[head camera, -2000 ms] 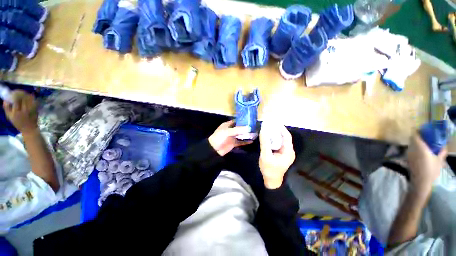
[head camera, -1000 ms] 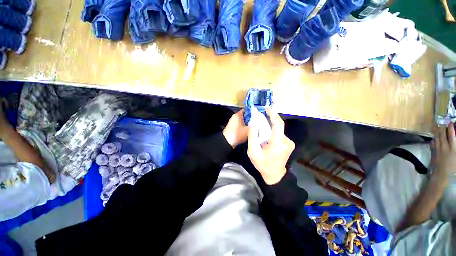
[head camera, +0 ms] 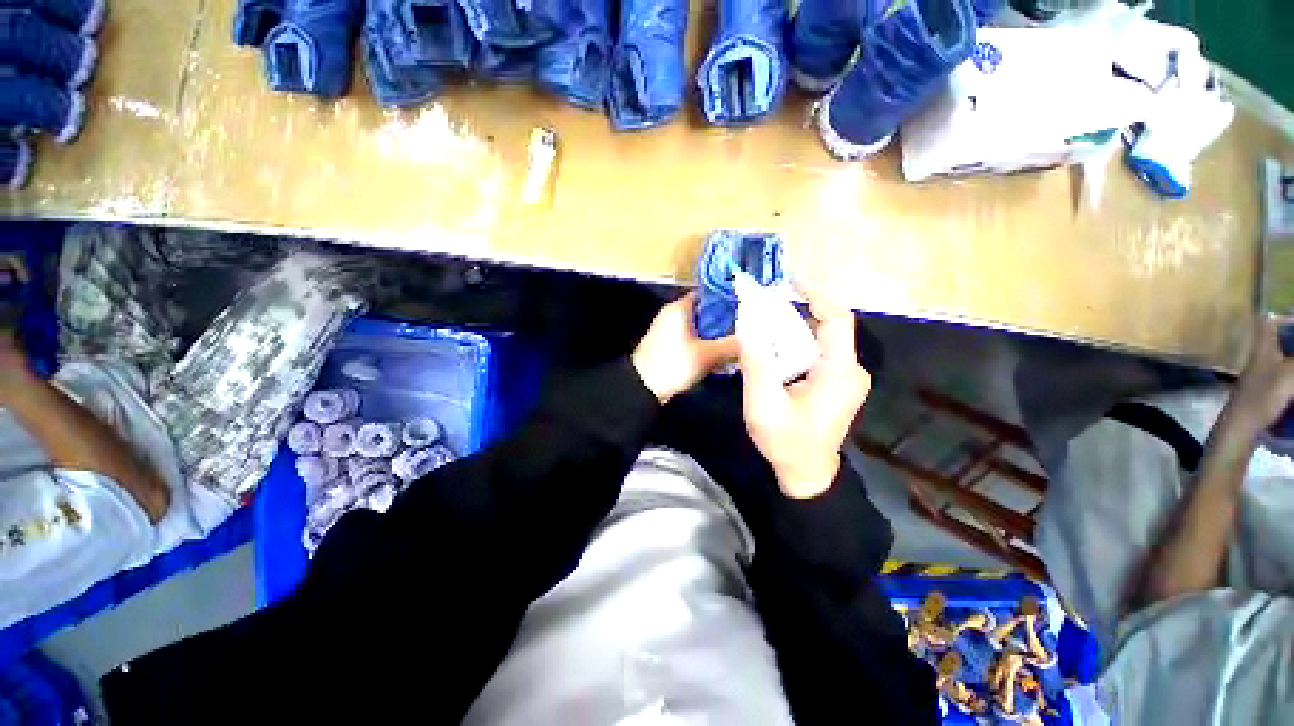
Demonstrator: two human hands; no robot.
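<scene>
My left hand (head camera: pixel 681 349) holds a blue denim boot piece (head camera: pixel 720 301) upright above my lap, close to the bench edge, its squarish mouth facing up. My right hand (head camera: pixel 812 404) is closed on a small white squeeze bottle (head camera: pixel 773 333). The bottle's tip points into or over the mouth of the piece; I cannot tell if it touches. Several more blue pieces (head camera: pixel 742 71) stand in a row on the bench. One with a pale rim (head camera: pixel 887 88) leans beside a crumpled white cloth (head camera: pixel 1001 121).
A small yellowish tube (head camera: pixel 539 166) lies on the tan bench (head camera: pixel 426 185). A blue bin of pale rings (head camera: pixel 480 372) is at left, a blue bin with tan parts (head camera: pixel 1067 645) at lower right. A wooden stool (head camera: pixel 979 482) stands right. People sit on both sides.
The bottle was lowered from beside the piece to its mouth, and both hands have since shifted slightly right. The piece was raised slightly. The neighbours' arms moved.
</scene>
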